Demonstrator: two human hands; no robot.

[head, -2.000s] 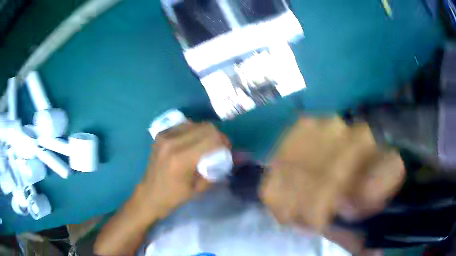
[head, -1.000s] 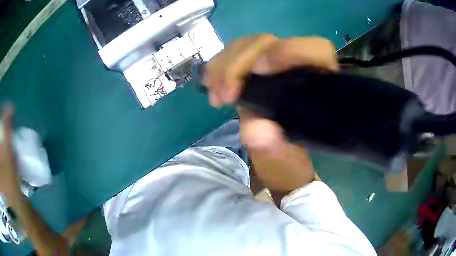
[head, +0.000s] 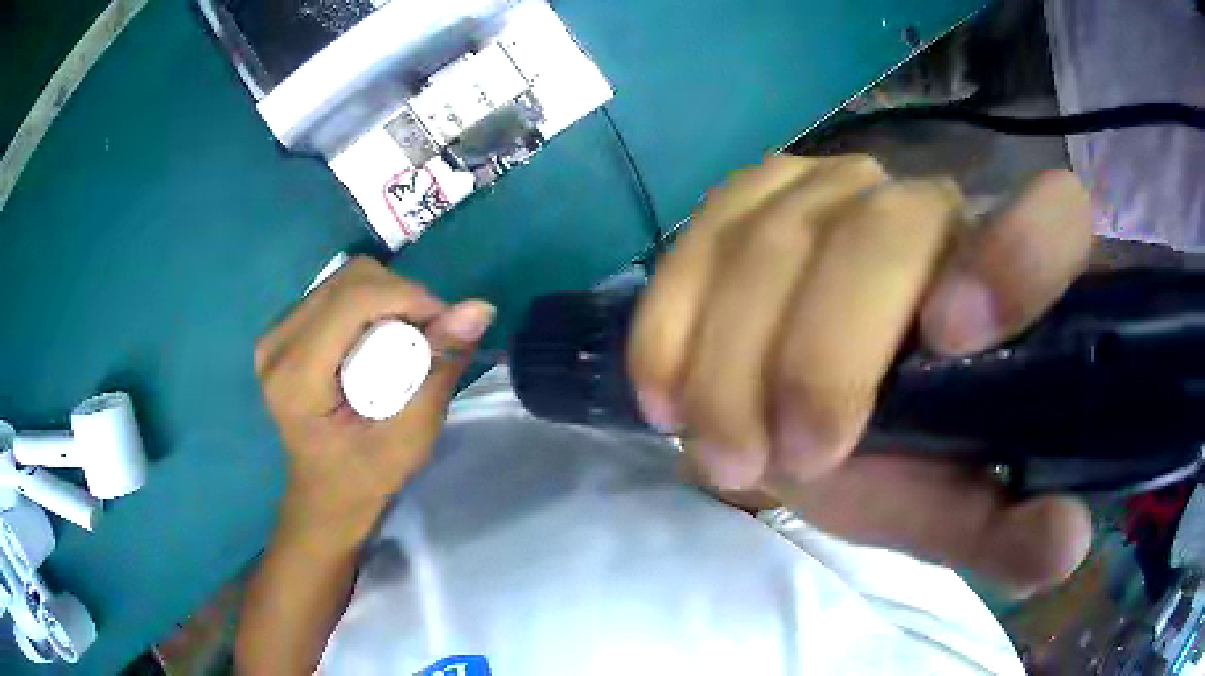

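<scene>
My left hand is closed around a white handheld fan body. Its round white end shows in the fist, and a small white part shows behind the knuckles. My right hand grips a thick black electric screwdriver. Its nose points left at the fan body, close to my left thumb. A thin bit shows faintly between the nose and my left hand. Whether it touches the fan body is hidden by my fingers.
The screw feeder stands at the upper left on the green table, with a red-marked label on its ledge. Several white fan bodies lie at the left. A black cord runs at the upper right.
My left hand has come from the far left edge to the middle left, holding a fan body. My right hand has moved right and down from near the feeder, with the screwdriver now pointing left.
</scene>
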